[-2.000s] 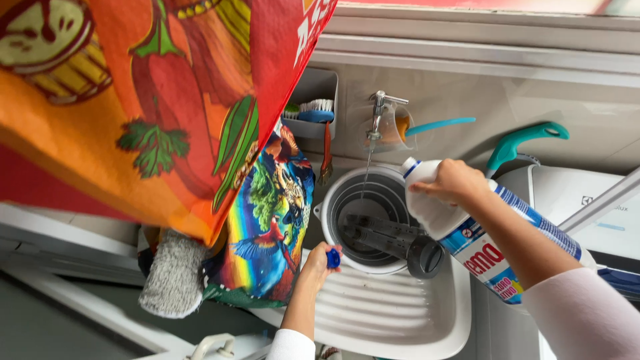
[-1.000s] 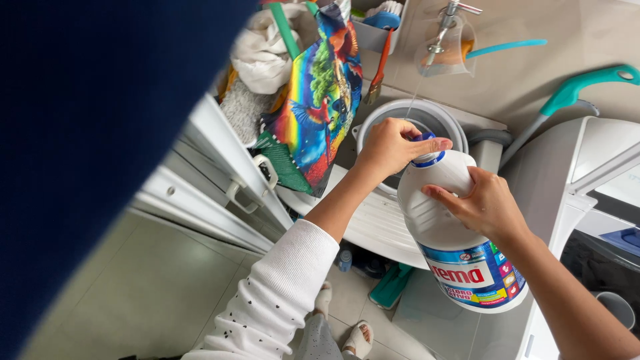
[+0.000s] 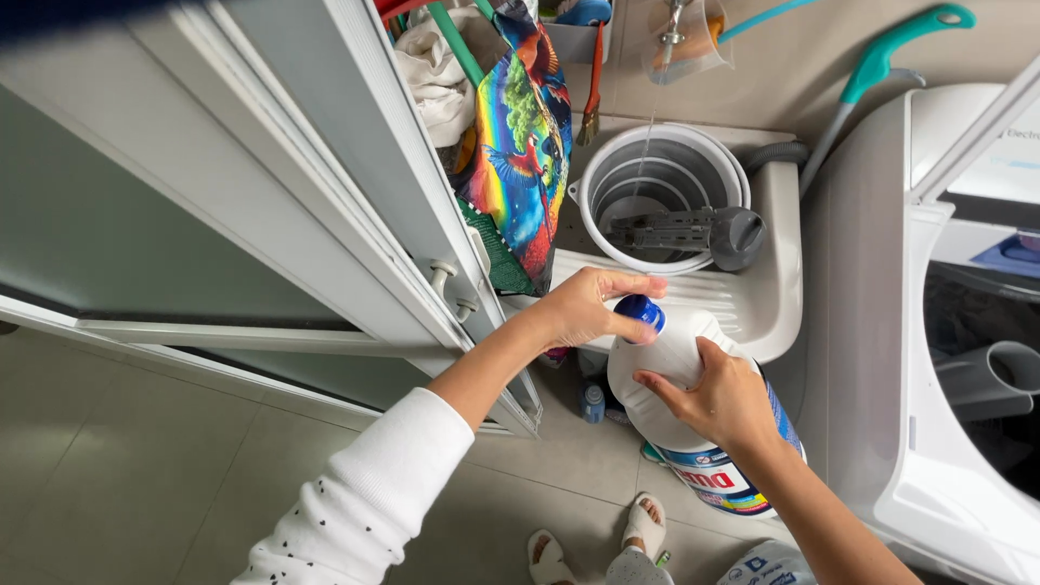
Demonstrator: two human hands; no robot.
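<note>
My right hand (image 3: 719, 394) grips the neck and handle area of a large white plastic jug (image 3: 662, 357) with a printed label. At its mouth is a blue screw cap (image 3: 639, 313), with the thumb and fingers of my left hand (image 3: 597, 309) around it. Beyond the jug, a grey and white collapsible bucket (image 3: 597, 191) stands in the white laundry sink (image 3: 780, 284). A dark grey plastic part (image 3: 691, 231) leans in the bucket over its rim. A thin stream of water runs from the metal tap (image 3: 673, 24) into the bucket.
An open top-loading washing machine (image 3: 861, 325) is at the right, beside a teal-handled tool (image 3: 869, 69). A framed glass door (image 3: 325, 187) stands at the left. A colourful parrot-print bag (image 3: 520, 162) and a paintbrush (image 3: 595, 97) are left of the bucket. A small bottle (image 3: 593, 404) stands below.
Two seconds ago the jug was tilted over the bucket, with the blue cap in my left hand apart from it. Now the cap is on the jug's mouth, and the jug is lower, nearer me.
</note>
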